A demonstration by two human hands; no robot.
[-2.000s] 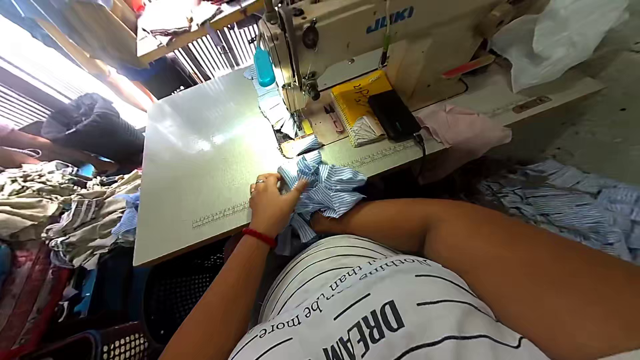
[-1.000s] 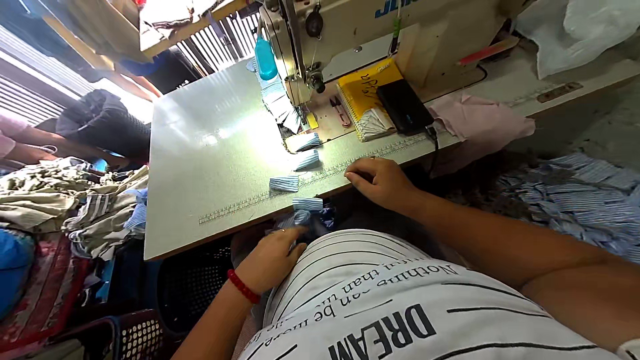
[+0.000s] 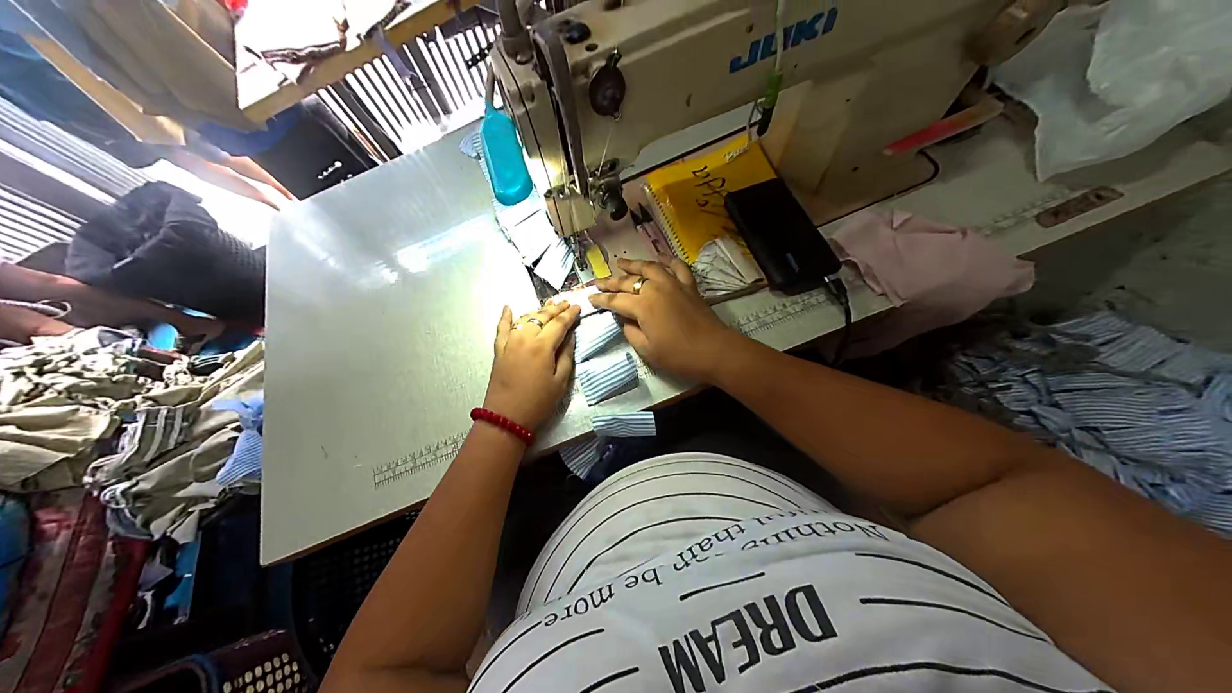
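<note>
A small light cloth piece (image 3: 575, 299) lies just in front of the needle area of the Juki sewing machine (image 3: 577, 217). My left hand (image 3: 532, 356) presses on its left end, fingers flat. From the right, the fingertips of my right hand (image 3: 664, 313) rest on the same piece; whether they pinch it cannot be told. Between my hands and toward the table edge lie blue-and-white striped cloth pieces (image 3: 607, 376), one of them hanging at the edge. More pale pieces (image 3: 534, 236) lie behind, left of the needle.
A yellow spiral notebook (image 3: 707, 188), a black phone-like device (image 3: 782, 234) with a cable and a pink cloth (image 3: 929, 269) are on the right. A turquoise object (image 3: 504, 156) hangs by the machine head. Cloth heaps (image 3: 1107, 414) flank the table (image 3: 385, 356). Another person's arm (image 3: 58, 294) shows at left.
Both hands have moved up to the needle area, onto a small cloth piece. A second ago my left hand was below the table edge and my right hand rested at the edge.
</note>
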